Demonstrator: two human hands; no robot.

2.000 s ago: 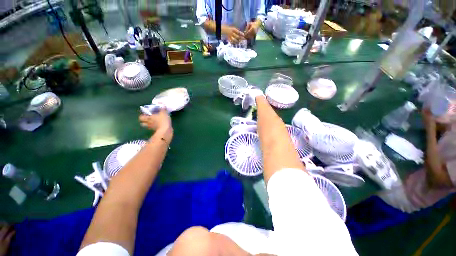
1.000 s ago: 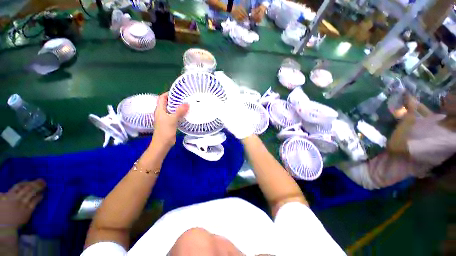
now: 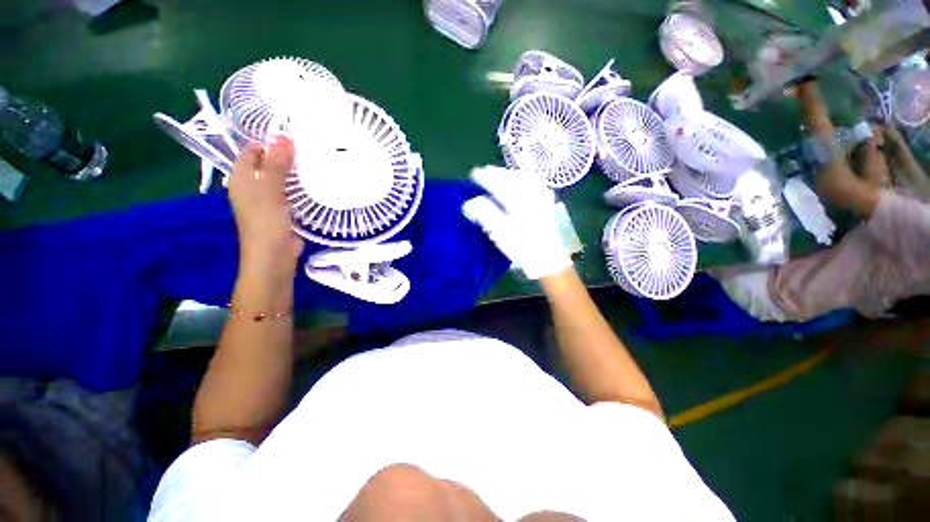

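Note:
My bare left hand [image 3: 265,199] grips the left edge of a white clip fan [image 3: 352,168], whose ribbed face points up. Its clip [image 3: 359,272] sticks out toward me over the blue cloth [image 3: 204,255]. My right hand [image 3: 518,219], in a white glove, is off the fan, to its right, over the cloth's right end. Its fingers point up and left; whether it holds a bit of cloth I cannot tell. Another clip fan [image 3: 275,87] lies just behind the held one, its open clip [image 3: 201,135] to the left.
Several white fans [image 3: 632,138] lie piled at the right. One fan [image 3: 690,43] and part of another white object [image 3: 461,18] are farther back. A clear bottle [image 3: 51,138] lies at the far left. Another person's arm [image 3: 831,153] is at the right. A pale green block [image 3: 567,228] lies beside my glove.
My left hand has lowered the fan and moved it left. My right hand has let go of it and moved away to the right. The view has tilted down.

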